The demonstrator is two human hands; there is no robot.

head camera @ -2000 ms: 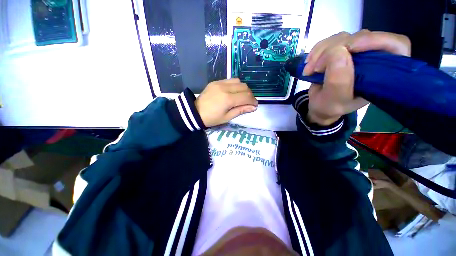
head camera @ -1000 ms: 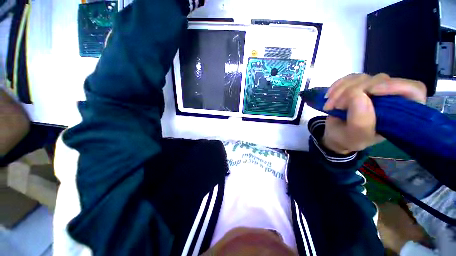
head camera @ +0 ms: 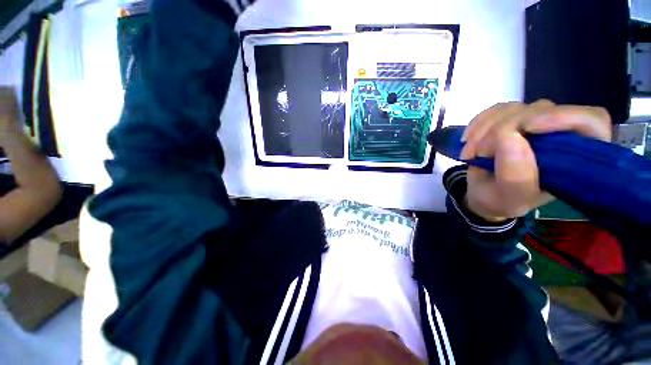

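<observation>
A white device frame (head camera: 347, 170) lies on the table, edged by a black border. Its left section holds a dark glossy panel (head camera: 300, 100). Its right section holds a green circuit board (head camera: 389, 132) with a dark round spot, below a striped grey patch (head camera: 395, 70). My right hand (head camera: 505, 153) grips a blue electric screwdriver (head camera: 582, 160); its black nose points left at the board's right edge. Whether the tip touches cannot be told. My left arm reaches forward over the table left of the frame, and the left hand is cut off by the top edge.
Another green board (head camera: 130, 46) lies at the far left, partly hidden by my left sleeve. A black-faced unit (head camera: 574, 60) stands at the right. Another person's arm (head camera: 28, 189) shows at the left edge. Cardboard (head camera: 53, 264) lies below the table at the left.
My left hand has left the frame's near edge and gone forward out of view. The frame and board appear shifted in the picture. My right hand still holds the screwdriver by the board's right edge.
</observation>
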